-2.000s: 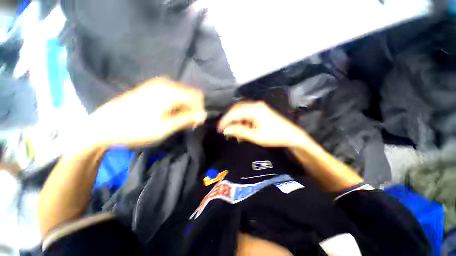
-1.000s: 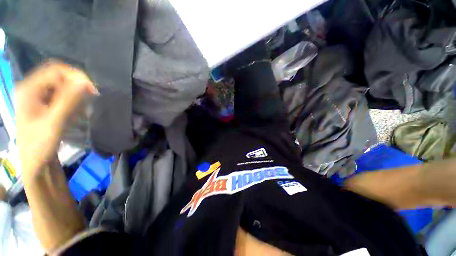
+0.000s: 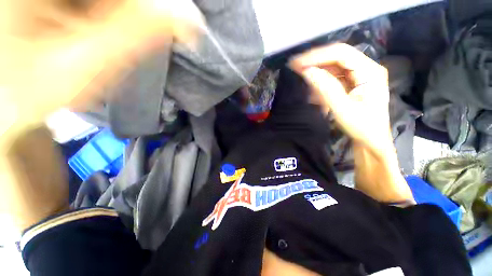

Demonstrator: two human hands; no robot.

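Observation:
Grey cloth (image 3: 216,59) hangs over the left part of the table edge and down beside my lap. A thin whitish line, thread or strip (image 3: 229,58), runs slantwise across it. My left hand (image 3: 91,59) is large and blurred at the upper left, in front of the cloth and partly cut off by the picture's edge; its grip cannot be made out. My right hand (image 3: 353,89) is raised just below the white table edge, thumb and fingers bent close together. Whether it pinches anything is too washed out to tell.
The white table (image 3: 334,21) spans the top. Blue bins stand at left (image 3: 97,153) and right (image 3: 437,199). Dark grey garments (image 3: 458,91) are heaped at right, above an olive bundle (image 3: 456,180). A clear, red-ended item (image 3: 260,105) lies below the table edge.
My left hand has moved up and closer to the camera. My right hand has come back from the far right to near the table edge. The whitish line now shows across the cloth.

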